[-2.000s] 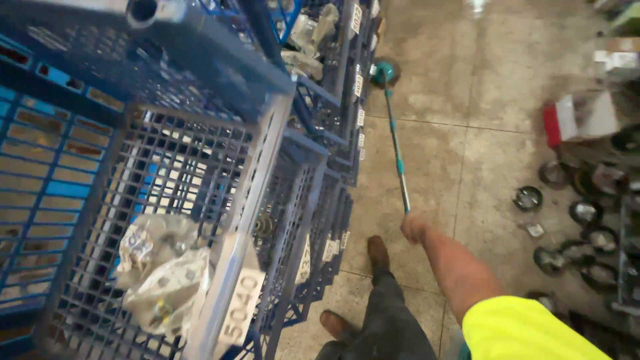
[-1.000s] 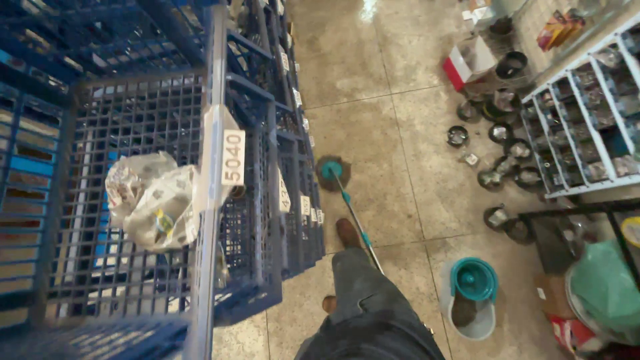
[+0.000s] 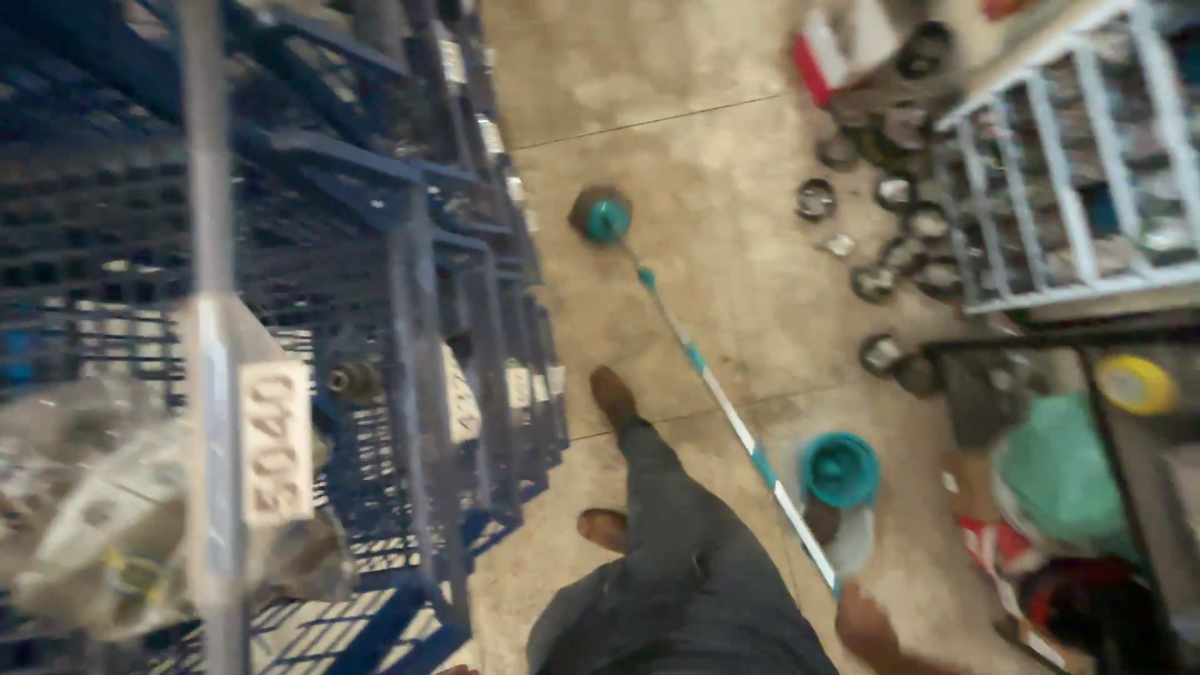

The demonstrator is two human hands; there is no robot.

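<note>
My right hand [image 3: 864, 619], blurred at the lower right, is closed around the upper end of a spin mop's handle [image 3: 731, 412], which is white and teal. The handle slants up and left to the round mop head [image 3: 605, 217] with its teal centre, lying on the concrete floor. Just above my right hand stands a mop bucket [image 3: 855, 539] with a teal spin basket [image 3: 840, 469]. Of my left hand only a sliver of fingers [image 3: 457, 670] shows at the bottom edge, below the blue baskets; what it does is hidden.
Stacked blue plastic baskets [image 3: 412, 281] with number tags fill the left; one holds plastic bags [image 3: 103, 525]. On the right are round dark parts [image 3: 816, 200] on the floor, a red and white box [image 3: 814, 70], a pale wire rack [image 3: 1059, 169] and a green bag [image 3: 1064, 469].
My right hand, out of view one second ago, shows again on the mop handle. The mop head is farther from my feet than one second ago. The view has shifted.
</note>
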